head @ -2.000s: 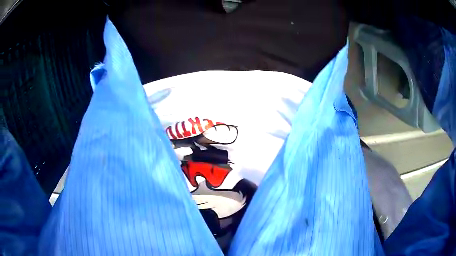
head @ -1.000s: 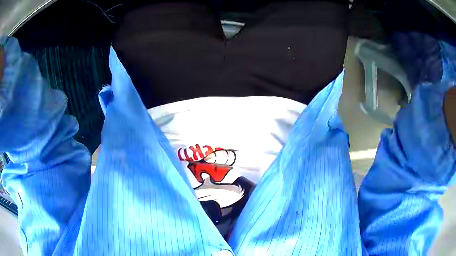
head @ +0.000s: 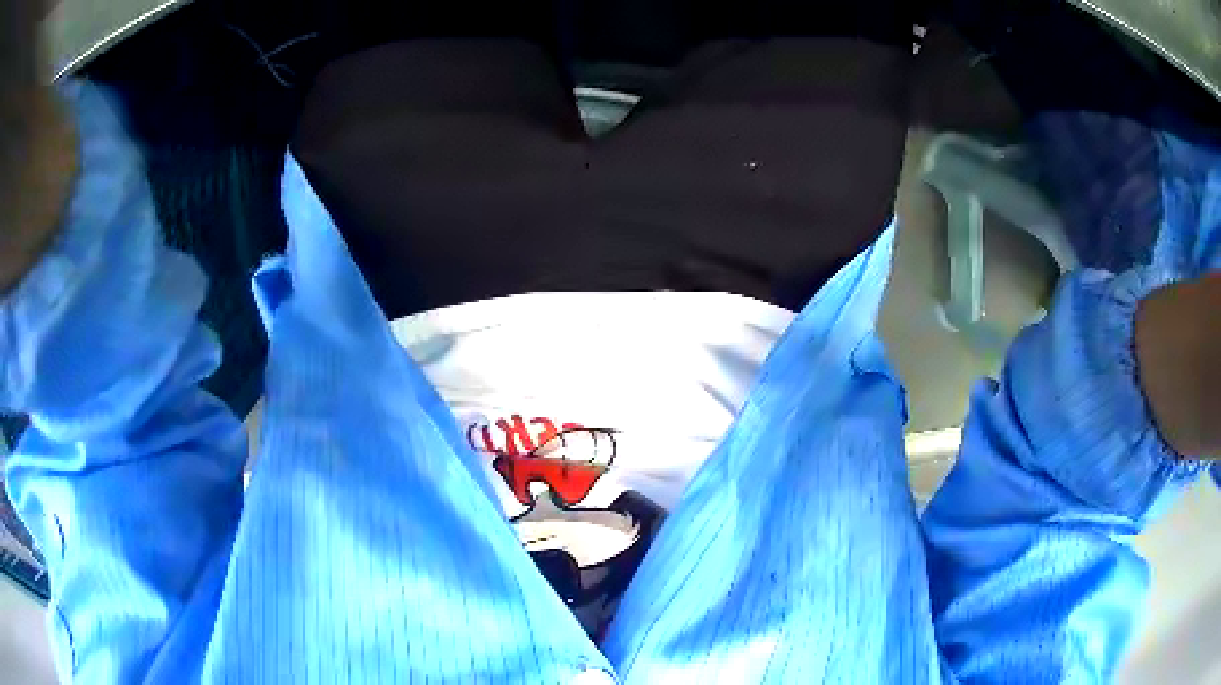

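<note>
No work object is in view. I look down at my open light-blue smock (head: 362,495), with a white printed shirt (head: 629,361) between its front edges and dark trousers (head: 589,201) above. Both smock sleeves are raised at the sides. A blurred bare part of my left wrist (head: 34,201) shows at the left edge. My bare right wrist (head: 1185,368) comes out of the gathered cuff at the right edge. Both hands are cut off by the picture's edges, and no fingers show.
A grey-green frame-like part (head: 964,248) stands on the floor at the right. Dark blue cloth (head: 1105,187) is beside it at the upper right. A dark ribbed surface (head: 208,228) is at the left. Pale curved edges cross both upper corners.
Both raised sleeves have come into view at the sides, and the bare wrists now show more. The lap and shirt sit lower in the picture.
</note>
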